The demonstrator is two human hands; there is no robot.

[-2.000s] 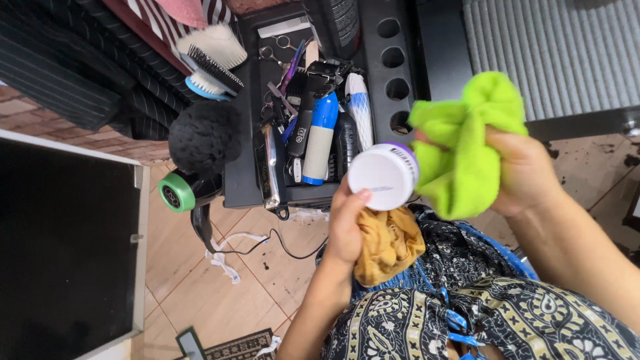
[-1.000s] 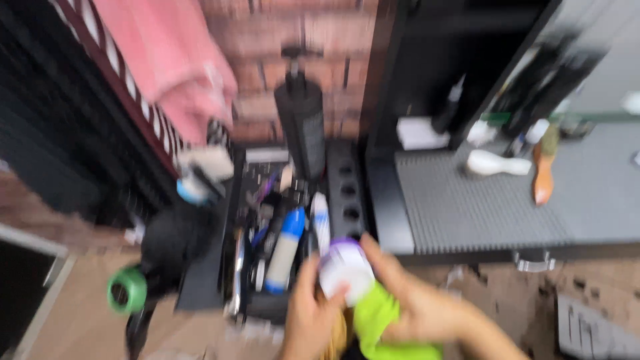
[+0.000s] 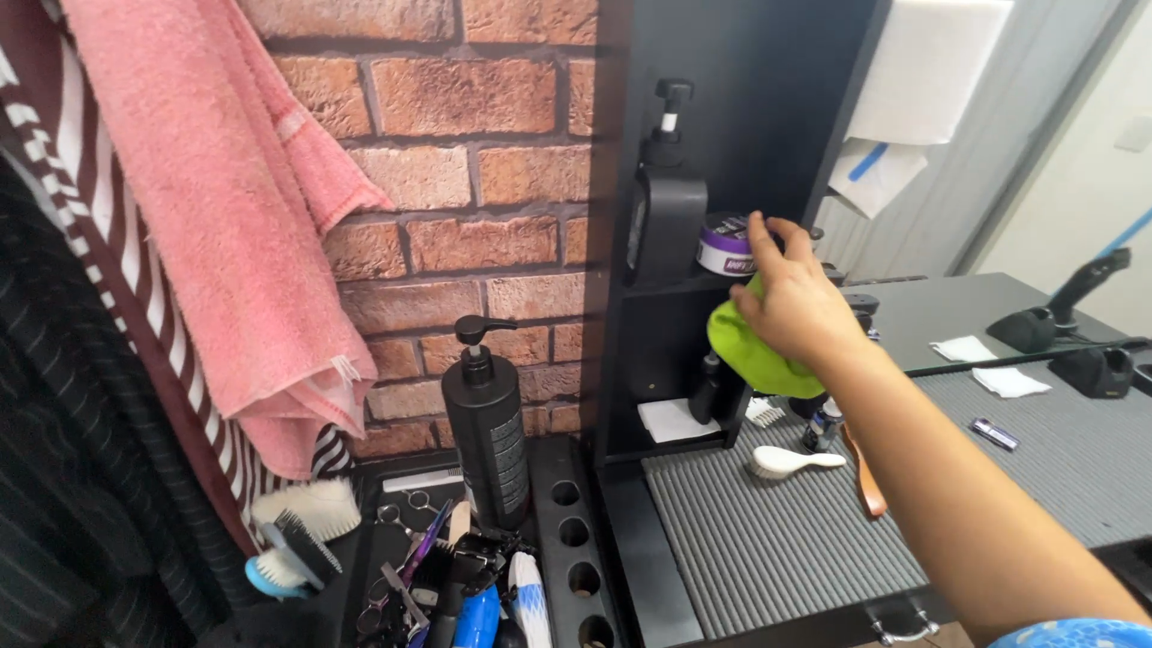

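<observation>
My right hand reaches to the black shelf, its fingers on the side of a round jar with a purple lid. The jar is at shelf level, just right of a black pump bottle. A lime-green cloth hangs from the same hand, below the jar, bunched under the palm. Part of the jar is hidden behind the fingers. My left hand is out of view.
A tall black pump bottle stands in the tool tray with scissors, combs and a blue clipper. On the ribbed grey mat lie a white brush and an orange-handled brush. A pink towel hangs at left.
The jar was held between both hands low over the lap and tray; now it is up at the shelf in my right hand. My left hand has left the view. The view has swung up and right.
</observation>
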